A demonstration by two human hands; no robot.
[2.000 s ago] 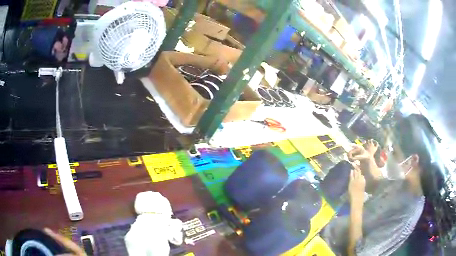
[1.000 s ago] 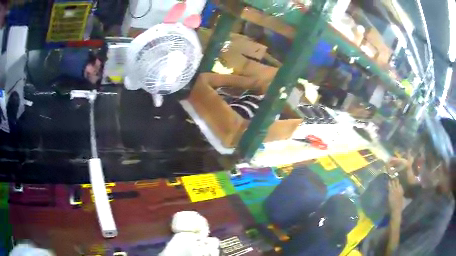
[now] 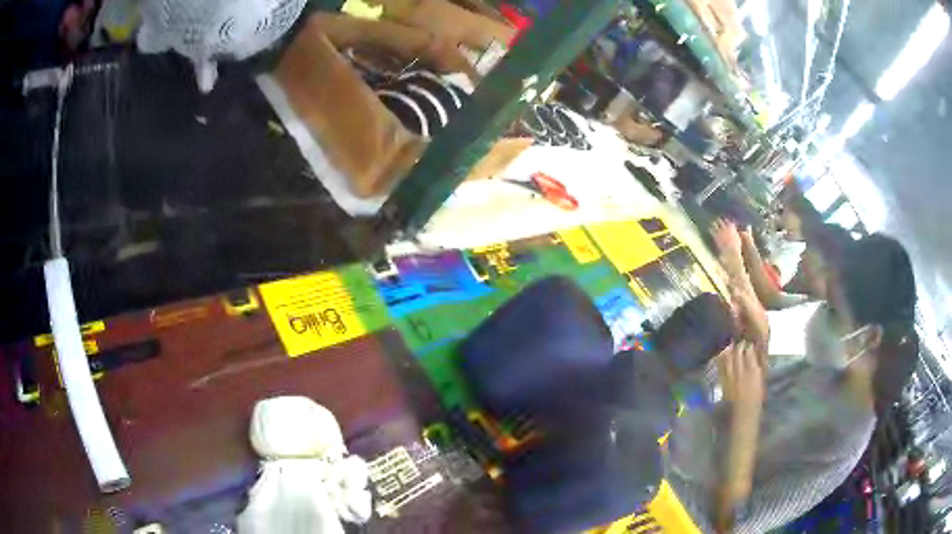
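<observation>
Neither my left hand nor my right hand is in view. Several navy fabric cylindrical units [image 3: 543, 344] stand grouped on the printed sheet right of centre; the lower ones are blurred and overlap. An off-white knotted cloth bundle [image 3: 298, 459] stands upright on the maroon part of the sheet at the bottom, left of the units and apart from them. Its base is cut off by the picture's edge.
A white bar [image 3: 84, 375] on a thin cord lies at left. A green post [image 3: 491, 115] rises beside a brown carton [image 3: 344, 104] with rings. Red-orange scissors [image 3: 553, 191] lie on a white sheet. A masked person [image 3: 793, 417] sits at right, arms reaching near the units.
The view has swung, so the bench things sit further left and higher than one second ago. The fingers and dark round end, then the white shape, seen earlier at bottom left are out of view.
</observation>
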